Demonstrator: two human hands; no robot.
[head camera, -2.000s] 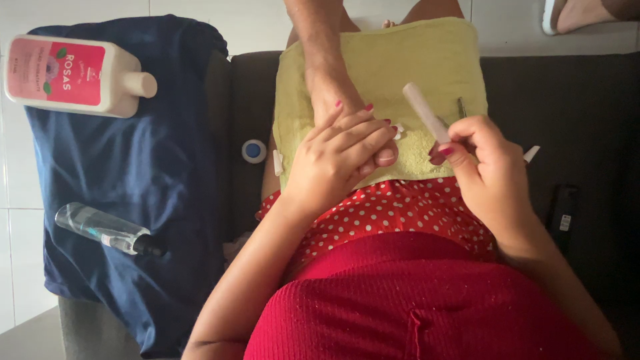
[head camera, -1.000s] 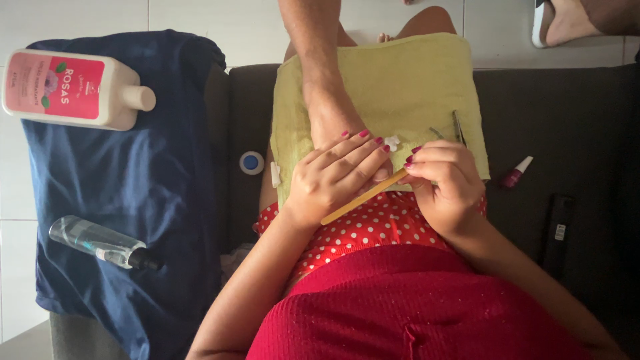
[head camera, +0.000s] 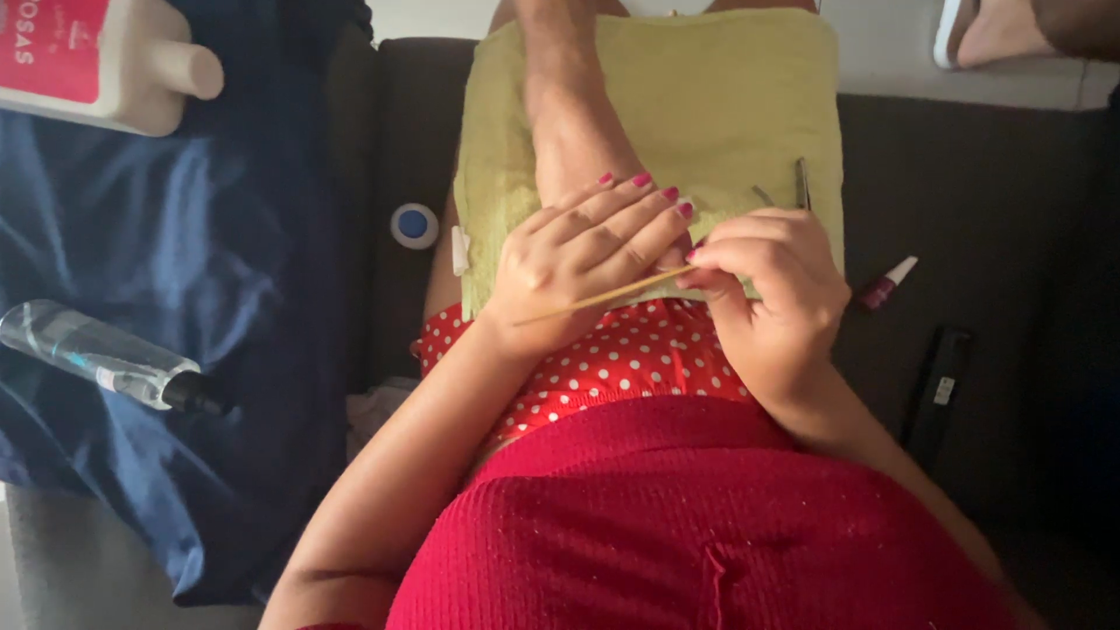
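A yellow-green towel (head camera: 726, 96) lies across my lap, and another person's foot (head camera: 582, 144) rests on it. My left hand (head camera: 582, 254) lies over the front of that foot and holds it, hiding most of the toes. Between the thumb and fingers of my right hand (head camera: 770, 289) is a thin nail file (head camera: 612, 293), seen nearly edge-on. It slants across in front of my left hand, its near end at the toes. Beyond my right hand, a metal tool (head camera: 803, 182), partly hidden, and a small dark piece (head camera: 762, 194) rest on the towel.
On blue cloth (head camera: 254, 262) at left lie a large lotion bottle (head camera: 131, 70) and a clear bottle (head camera: 105, 359) with a black cap. A round white-and-blue container (head camera: 414, 226) sits on the dark seat. Right are a nail polish bottle (head camera: 884, 284) and a black case (head camera: 938, 394).
The file was raised above the towel in my right hand, away from the foot; now it is down at the toes. The nail polish bottle shows more fully at the right.
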